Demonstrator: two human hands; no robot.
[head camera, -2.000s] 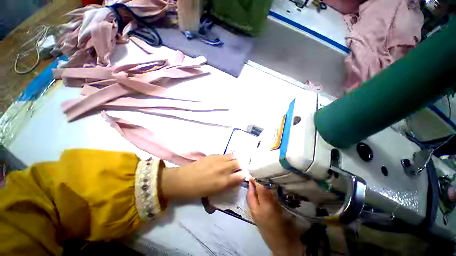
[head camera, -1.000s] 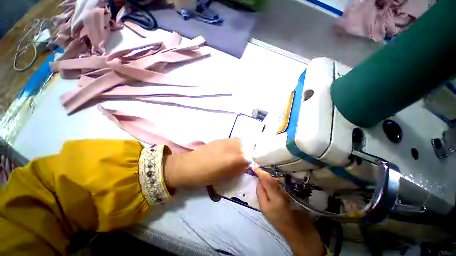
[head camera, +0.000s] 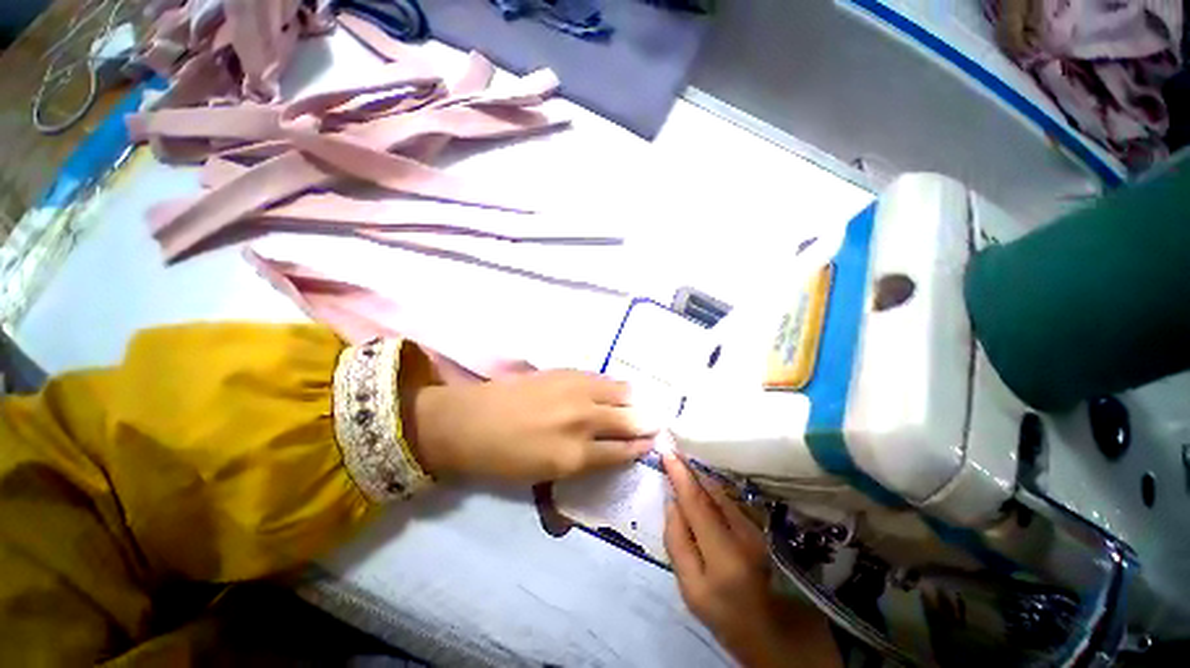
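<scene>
A pink fabric strip (head camera: 342, 307) lies on the white table and runs under my left hand (head camera: 548, 424). My left hand is at the needle area, its fingertips pinching the strip's end. My right hand (head camera: 715, 548) comes from below, its thumb and fingertips meeting the left fingertips at the same small, overexposed end of fabric. The white sewing machine head (head camera: 914, 339) with blue band and yellow label is just right of my hands. The needle plate (head camera: 649, 352) shows beyond my left fingers. The needle and presser foot are hidden.
A pile of pink strips (head camera: 307, 163) lies at the far left, with thin strips reaching towards the machine. Purple-grey cloth (head camera: 587, 72) lies beyond. A large green cylinder (head camera: 1077, 294) crosses above the machine. Pink garments (head camera: 1109, 65) are at the far right, a white cable (head camera: 65, 78) far left.
The view has shifted, so the machine head looks larger and further right. Both hands remain together at the needle area; the left hand's fingers are more spread out than a second ago.
</scene>
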